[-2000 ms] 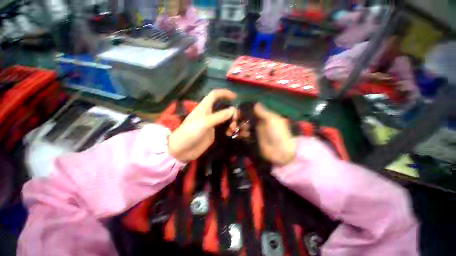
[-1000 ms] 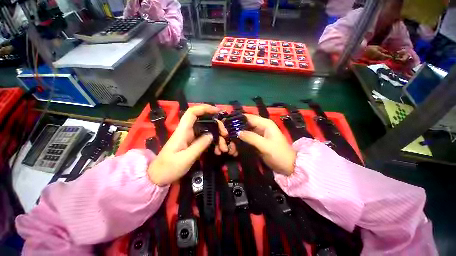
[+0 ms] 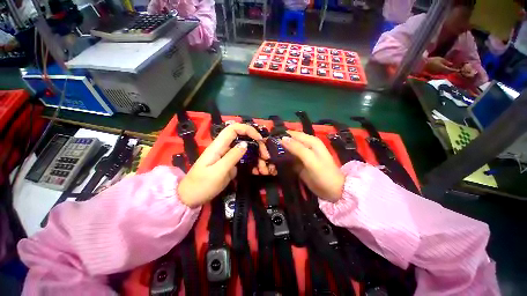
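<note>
My left hand (image 3: 215,165) holds a black smartwatch (image 3: 249,154) by its case, with part of its screen lit bluish. My right hand (image 3: 312,164) holds a second black smartwatch (image 3: 276,147) right beside it, also with small lit marks. The two hands nearly touch, and the fingertips between the watches overlap. Black straps hang down from both watches. Below them an orange-red watch tray (image 3: 200,232) bears several strapped watches lying face down, such as the grey-backed watch (image 3: 218,264) near the front, sensor side up.
A calculator (image 3: 70,163) and loose strapped watches (image 3: 110,164) lie on papers at left. A grey box (image 3: 136,77) with a blue-fronted unit (image 3: 68,92) stands behind. A loose watch case tray (image 3: 308,62) is further back. A person (image 3: 429,43) works at right beside a slanted metal post (image 3: 475,151).
The view has steadied since the first frame. The left watch's screen, dark a second ago, now shows bluish light. Both hands still hold the watches over the tray, with fingers slightly shifted.
</note>
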